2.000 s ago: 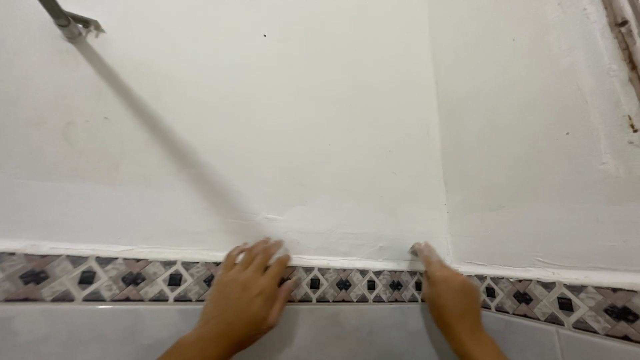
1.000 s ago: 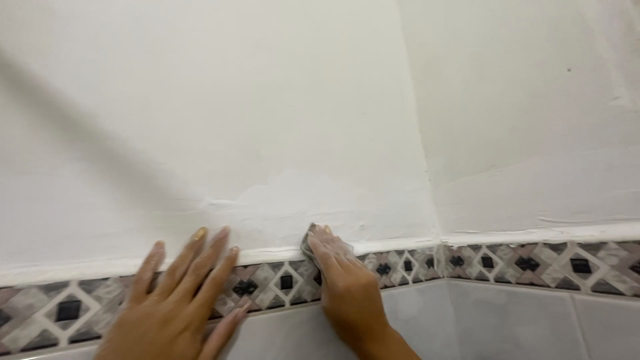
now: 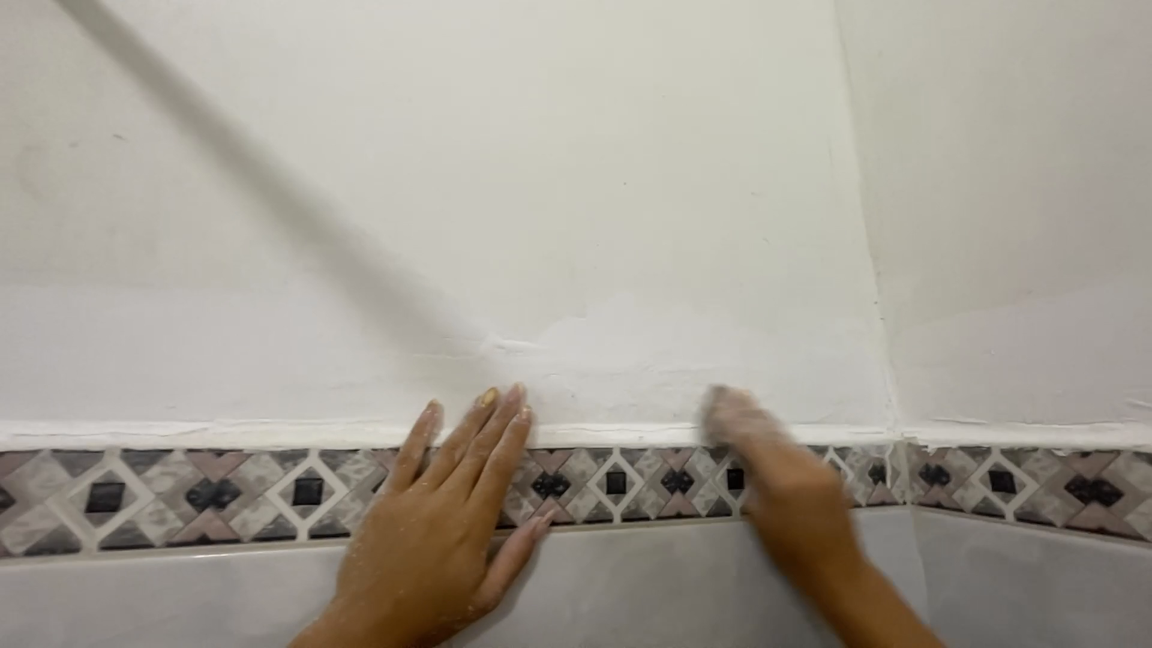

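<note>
My left hand (image 3: 432, 531) lies flat with its fingers spread over the patterned tile border (image 3: 616, 484), the fingertips on the white wall just above it. Dust whitens its skin. To the right, my right hand (image 3: 796, 495) is blurred; its fingers close on a small grey piece of abrasive (image 3: 715, 414), whose exact kind I cannot tell, against the wall above the border. White filler (image 3: 630, 373) with rough ridges covers the lower part of the painted wall (image 3: 585, 180). A thin white ledge of filler (image 3: 225, 434) runs along the border's top edge.
An inside wall corner (image 3: 886, 360) rises to the right of my right hand, with the border continuing onto the adjoining wall (image 3: 1017, 180). Below the border are glossy grey tiles (image 3: 630, 585). A dark diagonal shadow falls across the wall at upper left.
My right hand has moved right along the wall since one second ago, farther from my left hand, still with the grey piece. The view has shifted.
</note>
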